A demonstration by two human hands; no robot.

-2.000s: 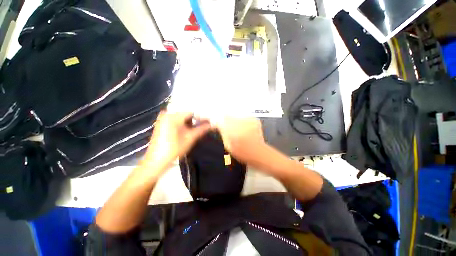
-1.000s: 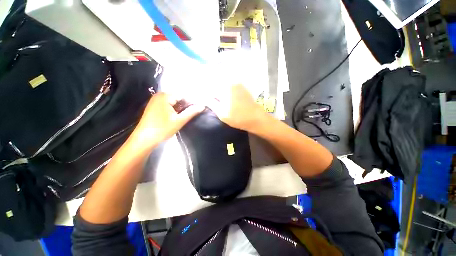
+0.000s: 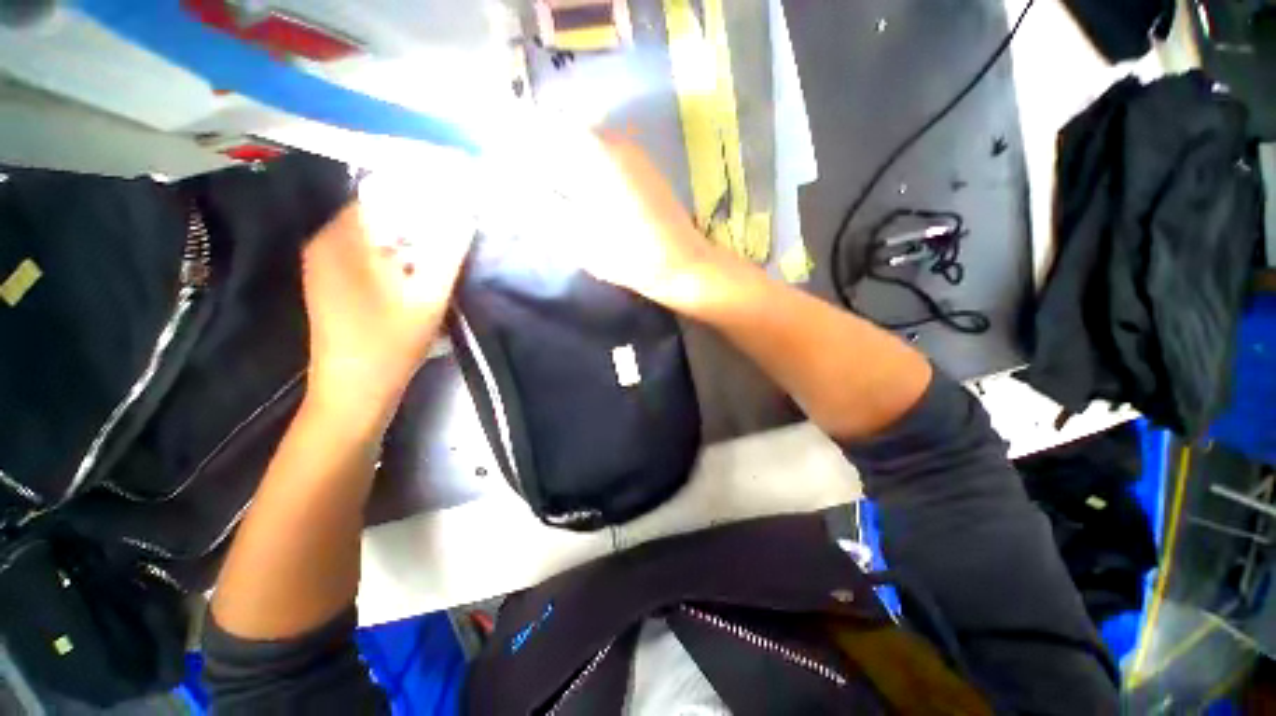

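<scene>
A black pouch (image 3: 588, 406) with a rounded bottom, a silver zip along its left edge and a small pale label lies in front of me. Its upper end runs into the lamp glare under the sewing machine. My left hand (image 3: 385, 273) is at the pouch's upper left; its fingertips are washed out. My right hand (image 3: 637, 224) is at the upper right of the pouch, its fingers also lost in the glare. The needle area and the exact grip of both hands are hidden by the glare.
Black bag panels (image 3: 84, 322) with silver zips are piled at left. A blue strip (image 3: 280, 77) crosses the machine. Black cord and a small metal item (image 3: 917, 249) lie on the grey board. A black fabric bundle (image 3: 1154, 252) is at right. Blue bins are below the table.
The view has moved closer to the machine. Both hands and the pouch's upper end are further into the glare, and my left hand's fingers now point more upward.
</scene>
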